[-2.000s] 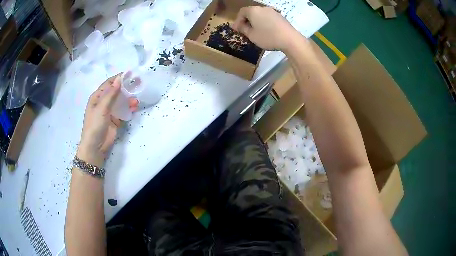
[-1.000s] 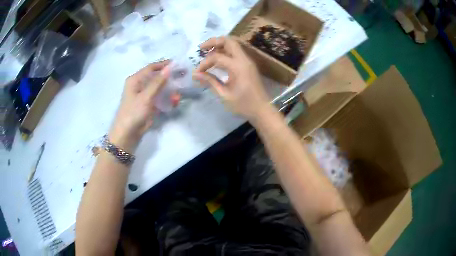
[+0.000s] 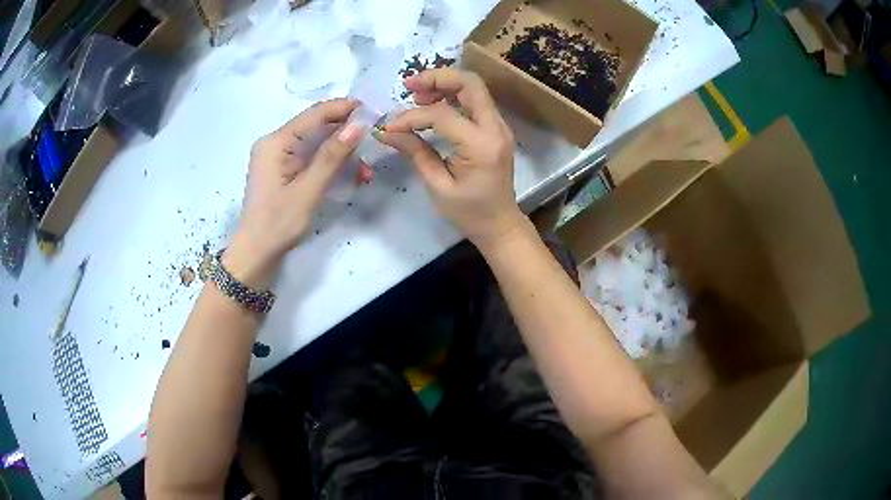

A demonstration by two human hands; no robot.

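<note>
My left hand [image 3: 298,171] holds a translucent white plastic piece [image 3: 342,179] between thumb and fingers, above the table. My right hand [image 3: 459,146] is beside it, thumb and index finger pinched on a tiny dark insert [image 3: 382,127] at the piece's right edge. The fingers hide part of the piece, and whether the insert touches it cannot be told. The parts tray [image 3: 535,101], an open brown cardboard box with a heap of black bits [image 3: 567,68], stands right of my right hand.
More white plastic pieces [image 3: 283,49] lie at the table's far side, with black specks [image 3: 425,64] near them. A large open carton [image 3: 772,264], part-filled with white pieces [image 3: 640,298], stands at right beside the lap. A second cardboard tray [image 3: 75,183] and grey zip bag [image 3: 103,83] are at left.
My right hand has come from the parts tray to the plastic piece, now with fingertips pinched at its edge. My left hand has moved right and still holds the piece. The camera view has shifted.
</note>
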